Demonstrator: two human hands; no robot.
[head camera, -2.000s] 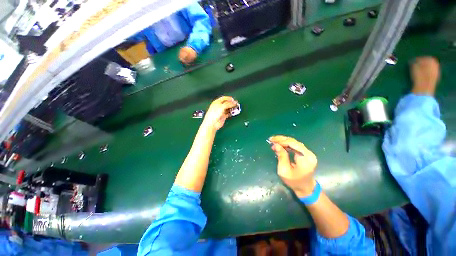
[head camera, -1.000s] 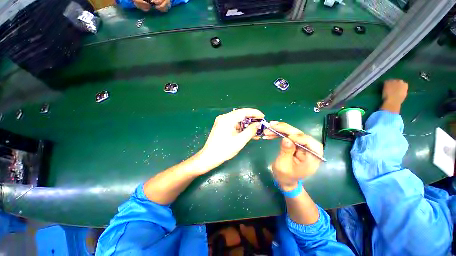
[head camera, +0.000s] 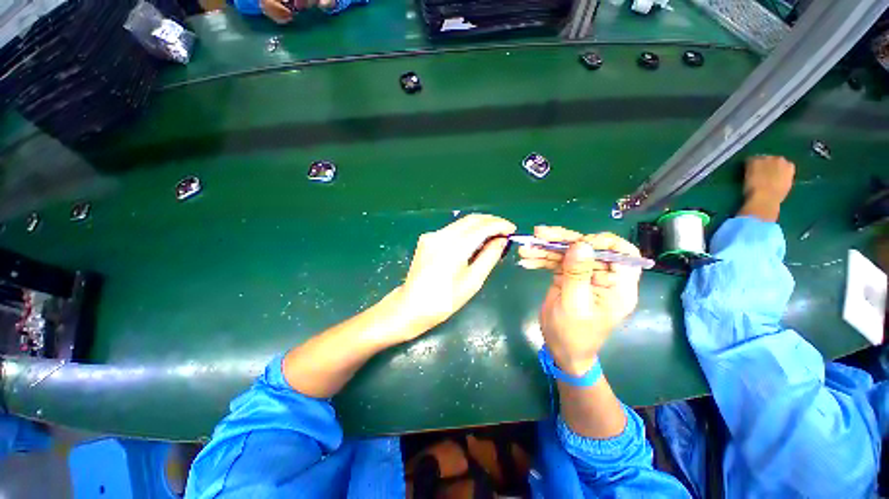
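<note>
My left hand (head camera: 450, 271) is closed around a small dark module (head camera: 490, 249) above the green surface. The fingers hide most of the module; only a dark edge shows. My right hand (head camera: 588, 297), with a blue band at the wrist, holds thin silvery tweezers (head camera: 609, 257) between thumb and fingers. The tweezers lie nearly level, their tip pointing left at the module beside my left fingertips. Whether the tip touches it I cannot tell.
Silver-and-black modules (head camera: 535, 165) are spaced along the green surface (head camera: 244, 253), darker ones (head camera: 592, 60) farther back. A wire reel (head camera: 682, 236), slanting metal upright (head camera: 760, 112) and a neighbour's sleeve (head camera: 751, 302) are right. Black trays (head camera: 73, 78) stand far left, an open box (head camera: 44, 312) left.
My hands have come together from apart. Since one second ago, the left hand has turned, hiding the module more, and the tweezers have swung nearly level. Modules on the surface have shifted slightly left.
</note>
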